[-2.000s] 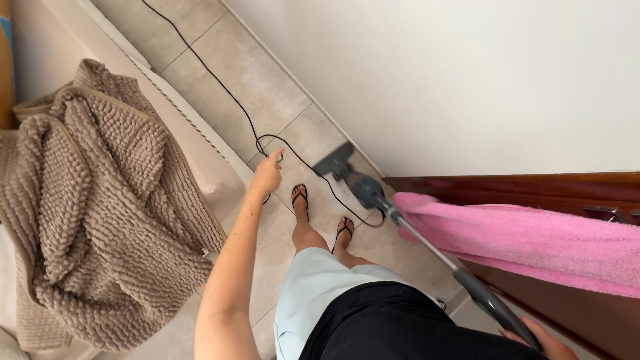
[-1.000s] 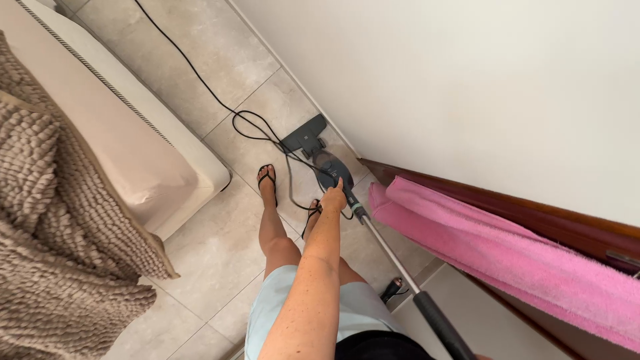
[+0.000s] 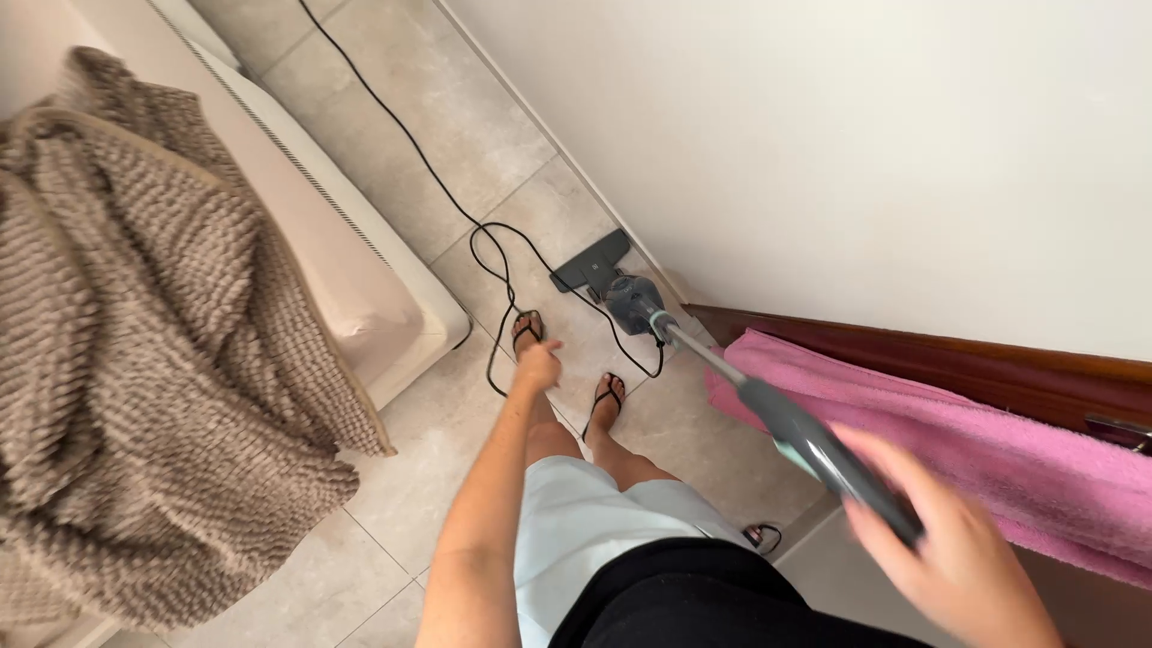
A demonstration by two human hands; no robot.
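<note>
A corded stick vacuum cleaner [image 3: 634, 304] stands with its floor head [image 3: 591, 261] flat on the tiles beside the wall. My right hand [image 3: 927, 531] is around the dark handle at the lower right, slightly blurred. Above my sandalled feet, my left hand [image 3: 538, 364] hangs just left of the vacuum, near a loop of the black power cord [image 3: 423, 153]. Whether its fingers hold the cord cannot be told. The cord runs from the vacuum across the floor to the top edge of the view.
A bed or mattress corner [image 3: 396, 315] juts in on the left, with a textured brown blanket [image 3: 162, 360] draped over it. The white wall [image 3: 855, 162] rises at the right. Over a dark wooden piece of furniture [image 3: 1017, 360] hangs a pink towel [image 3: 909, 414].
My left hand has moved left, off the vacuum's body, to beside the cord loop. The right hand, largely out of frame one second ago, shows on the handle.
</note>
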